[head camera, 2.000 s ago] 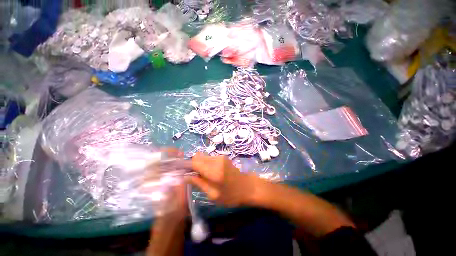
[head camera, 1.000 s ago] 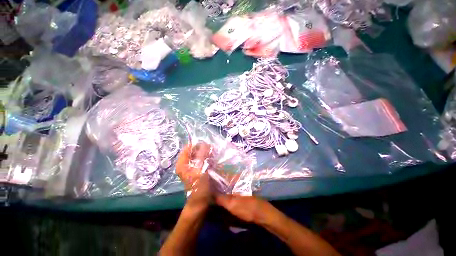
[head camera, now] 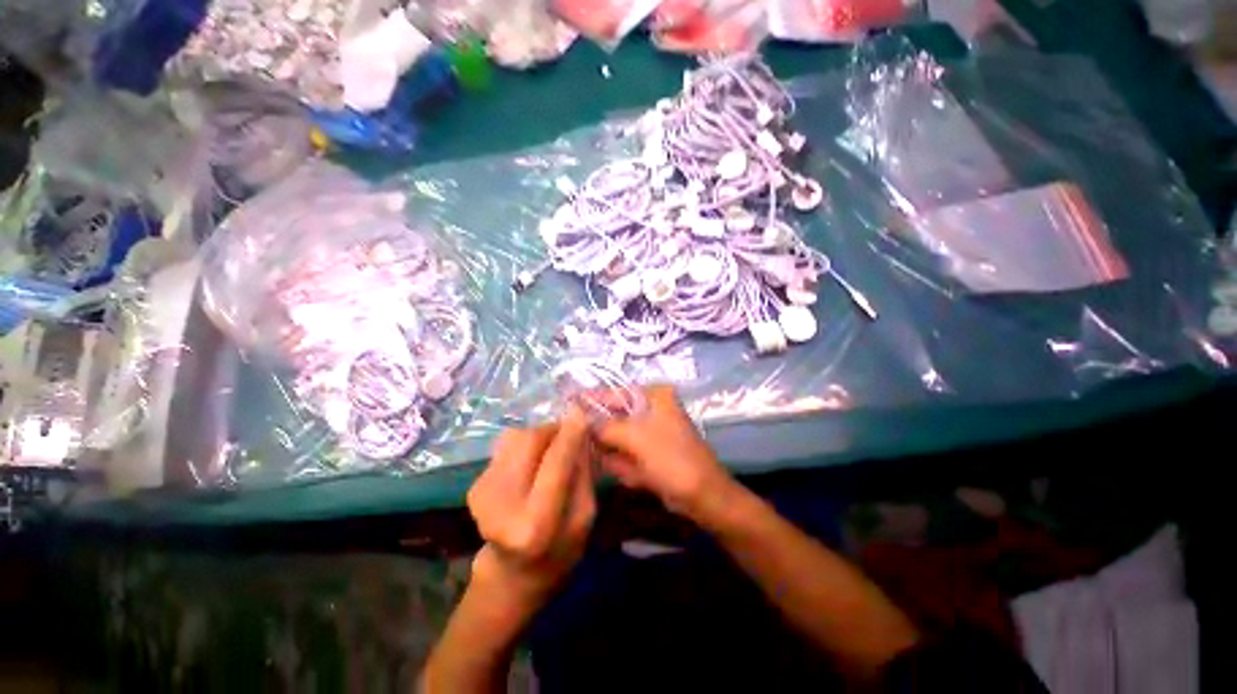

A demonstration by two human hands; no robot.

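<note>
My left hand [head camera: 536,491] and my right hand [head camera: 654,441] are close together at the table's near edge. Both are closed on a coiled cable [head camera: 604,389], whose loop shows above the fingertips; whether a bag is around it cannot be told. A heap of coiled white cables [head camera: 692,244] with round white pieces lies just beyond the hands. Bagged cables [head camera: 373,339] lie at left under shiny film, by a crumpled clear poly bag [head camera: 292,224]. Empty zip-lock bags [head camera: 1031,240] with a red-striped edge lie flat at right.
A clear plastic sheet [head camera: 977,346] covers the green table. Blue plastic [head camera: 369,126], a green item [head camera: 469,63] and a heap of small white pieces [head camera: 258,41] are at the far left. Red-and-white printed bags [head camera: 719,22] lie at the far side. White sheets [head camera: 1112,624] are at lower right.
The hands moved from the left pile to the near middle edge. The shiny clear film between them a second ago no longer shows spread out; a cable loop shows at the fingertips. The view has shifted.
</note>
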